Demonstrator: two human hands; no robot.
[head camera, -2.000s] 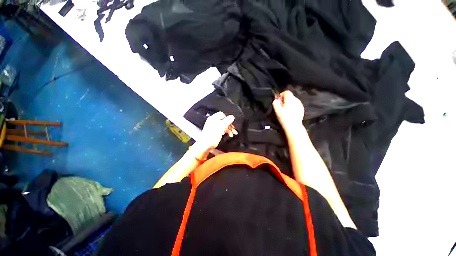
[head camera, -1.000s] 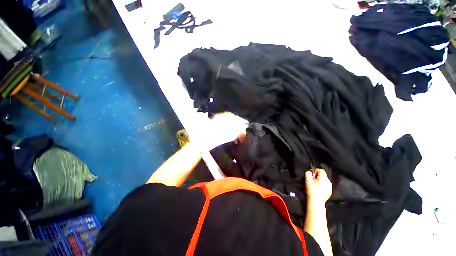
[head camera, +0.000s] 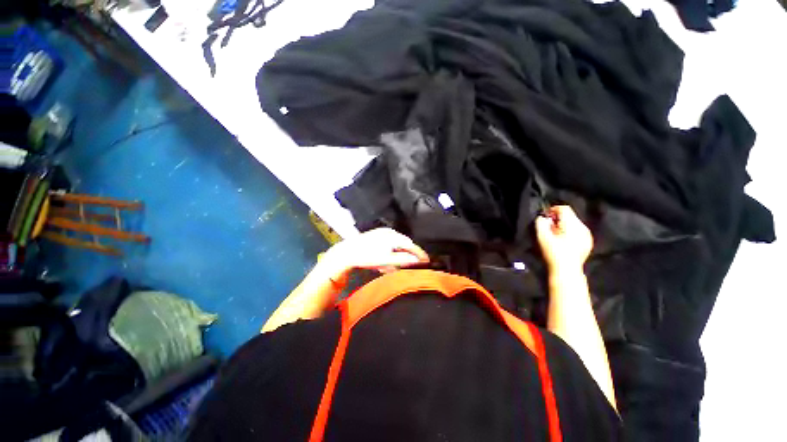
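A large heap of black garments (head camera: 552, 112) lies crumpled on the white table in front of me, with smoother greyish patches and several tiny white labels. My left hand (head camera: 380, 250) lies at the near left edge of the cloth, close to my apron; its fingertips meet black cloth, but whether they grip it is unclear. My right hand (head camera: 565, 237) is closed at the middle of the heap, with a small dark thing at its fingertips, perhaps snips; it is too small to tell.
The white table (head camera: 198, 121) has a slanting left edge. Thin black strips (head camera: 235, 26) lie at its far left. On the blue floor (head camera: 190, 198) stand a wooden stool (head camera: 95, 223), a greenish bundle (head camera: 160, 332) and a blue crate (head camera: 177, 406). Dark cloth shows at the far right.
My left hand has drawn back from the cloth toward my apron. A grey patch and a white label now show where it was. The view has shifted, moving the striped navy heap mostly out.
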